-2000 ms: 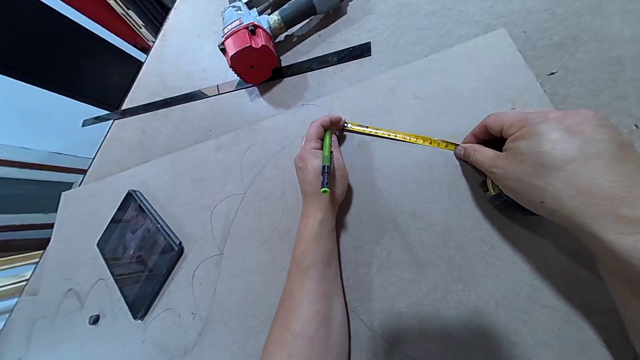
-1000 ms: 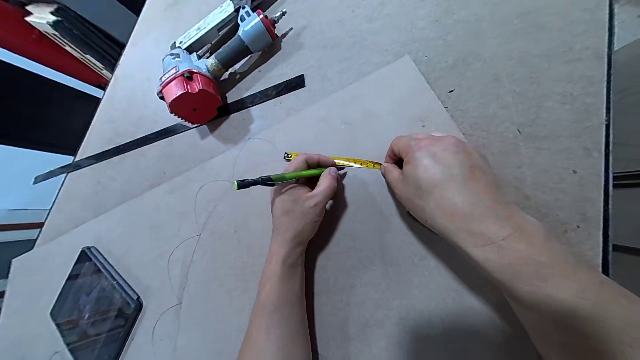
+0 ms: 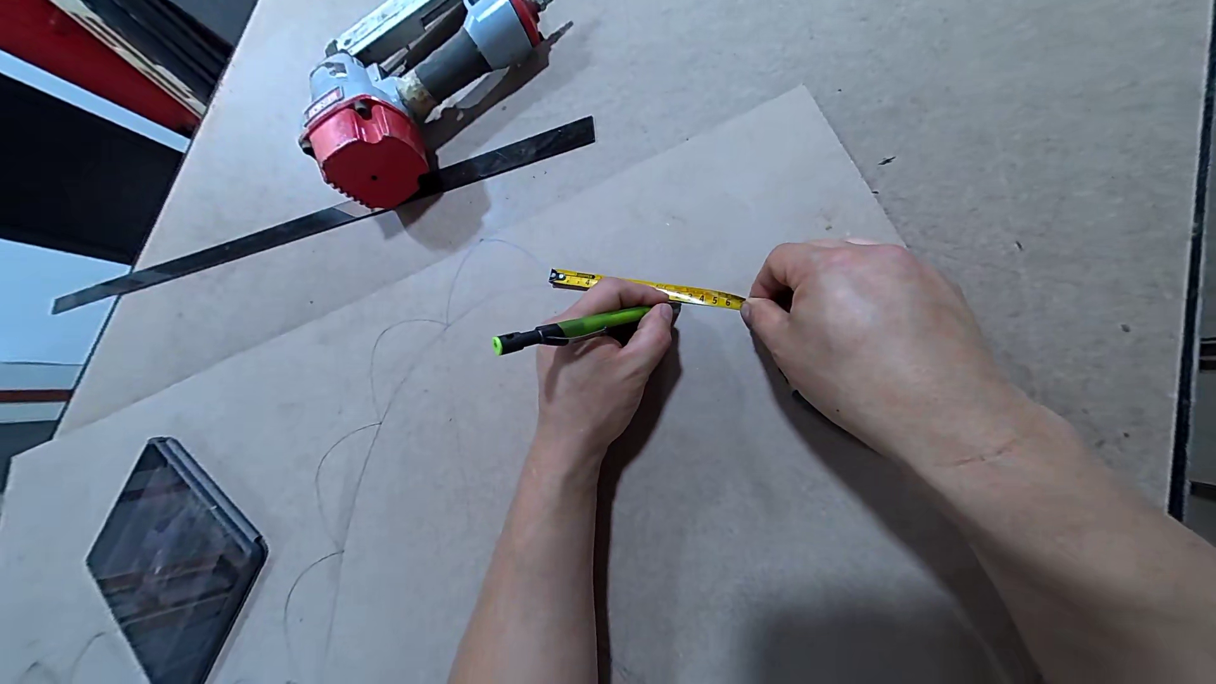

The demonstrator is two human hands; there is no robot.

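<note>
My left hand [image 3: 603, 356] holds a green and black pen or marking pencil [image 3: 598, 324], its tip near the lower edge of a yellow tape measure blade [image 3: 698, 295]. The blade lies across a large sheet of board [image 3: 532, 456], its hooked end free to the left of my left hand. My right hand [image 3: 845, 323] pinches the blade at its right; the tape's case is mostly hidden under that hand. Pencilled scallop curves run along the sheet on the left.
A red and grey pneumatic nailer or stapler [image 3: 375, 152] lies at the upper left, over a long dark flat strip [image 3: 237, 247]. A dark smartphone or folding device [image 3: 176, 560] rests on the sheet at the lower left. The worktop's edge [image 3: 1187, 285] runs down the right.
My left hand has left the blade's hooked end and come right along it. The pen has turned from upright in the view to lying across, its tip now at the blade.
</note>
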